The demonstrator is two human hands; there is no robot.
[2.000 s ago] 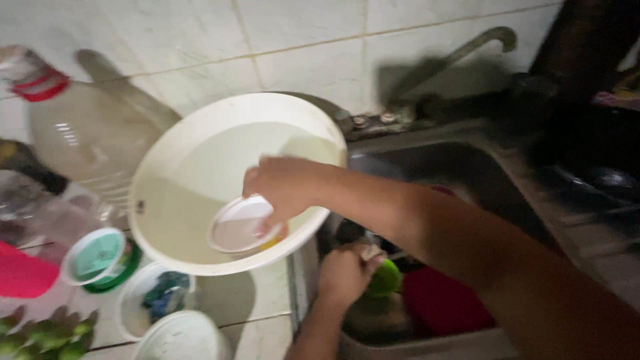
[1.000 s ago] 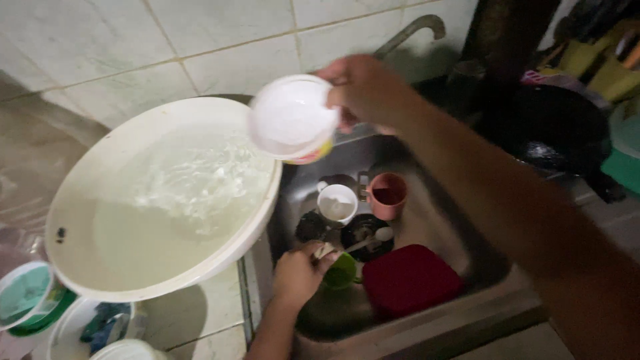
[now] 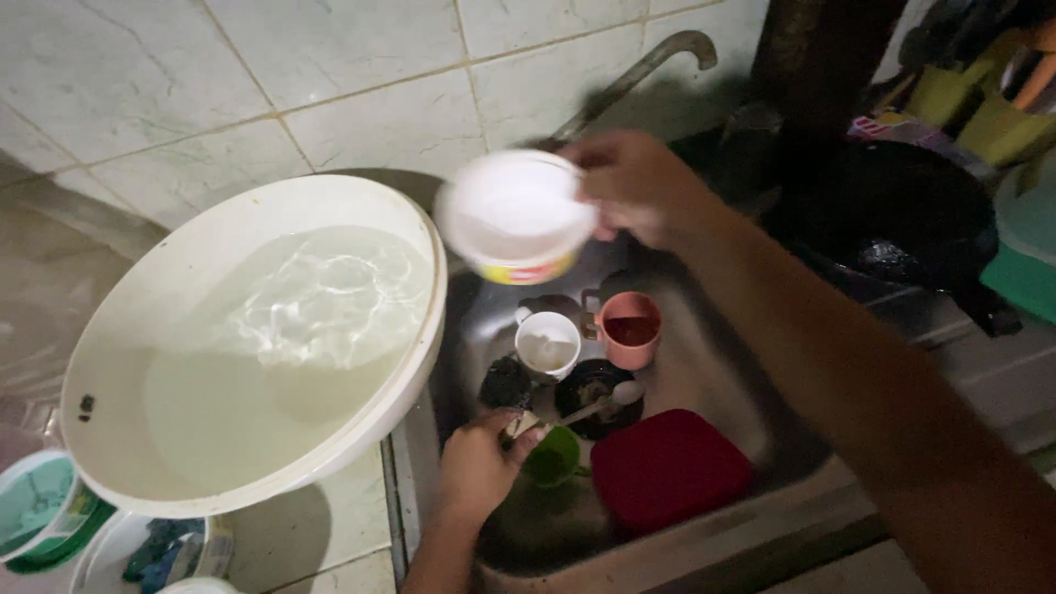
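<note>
My right hand [image 3: 631, 186] grips the rim of a round white plastic tub [image 3: 518, 210], blurred, tilted and held above the sink's back left. My left hand [image 3: 487, 462] is low in the metal sink [image 3: 701, 371], pinching a small pale piece [image 3: 524, 424] and perhaps the handle of a spoon [image 3: 624, 393]. Just beside that hand is a green cup [image 3: 554, 456]. A white cup [image 3: 548, 342], an orange mug [image 3: 631, 328], a dark round dish [image 3: 596, 404] and a red rounded-square item [image 3: 670, 469] lie in the sink. A large white basin [image 3: 124, 330] with water stands at the left.
A curved faucet [image 3: 652, 70] rises behind the sink, by the tiled wall. At the right sit a black pan [image 3: 899, 214] and a green container [image 3: 1027, 256]. Small plastic tubs [image 3: 37, 495] stand at the lower left; a large clear bottle is partly visible behind the basin.
The right hand has lifted the white tub out of the basin and moved it right, over the sink. My left hand stays low in the sink. The view has shifted.
</note>
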